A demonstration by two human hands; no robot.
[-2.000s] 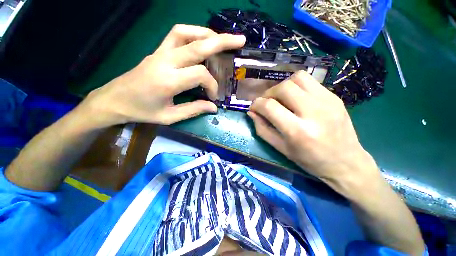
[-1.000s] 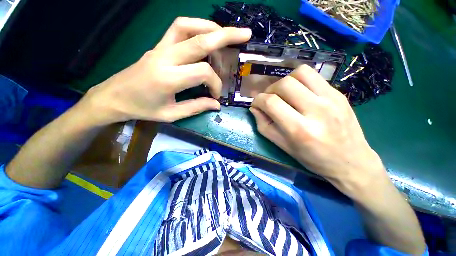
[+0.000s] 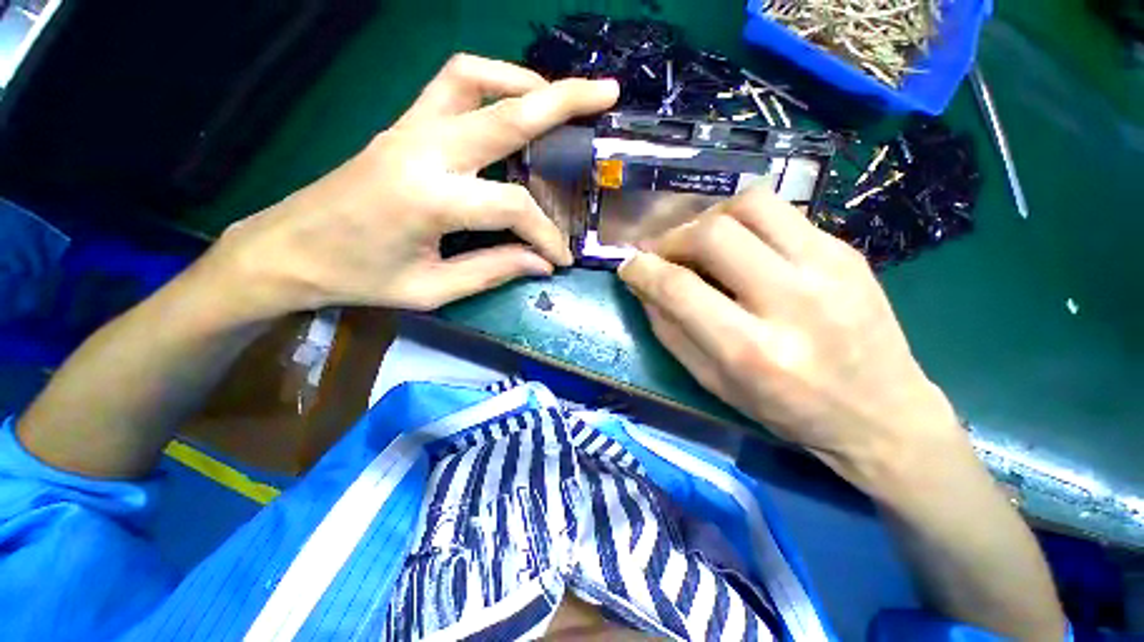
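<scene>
A phone frame (image 3: 646, 213) with a dark rim, a silver inner panel and an orange tab lies near the front edge of the green mat, open side up. My left hand (image 3: 427, 188) grips its left end, index finger on the far rim, thumb and another finger at the near left corner. My right hand (image 3: 765, 314) is over the near long edge, its fingertips pressed together at the rim left of the middle. Any small part between those fingertips is hidden. The right hand covers the frame's near right part.
Dark slivers lie in a left pile (image 3: 627, 57) and a right pile (image 3: 922, 188) behind and beside the frame, with some gold slivers. A blue bin (image 3: 922, 94) of gold slivers stands behind. Tweezers (image 3: 1000, 144) lie right of it. A black tray (image 3: 138, 113) is at far left.
The view has shifted slightly. The fingers of my left hand at the near left corner have moved slightly right. My right hand stays at the near rim with small finger movement.
</scene>
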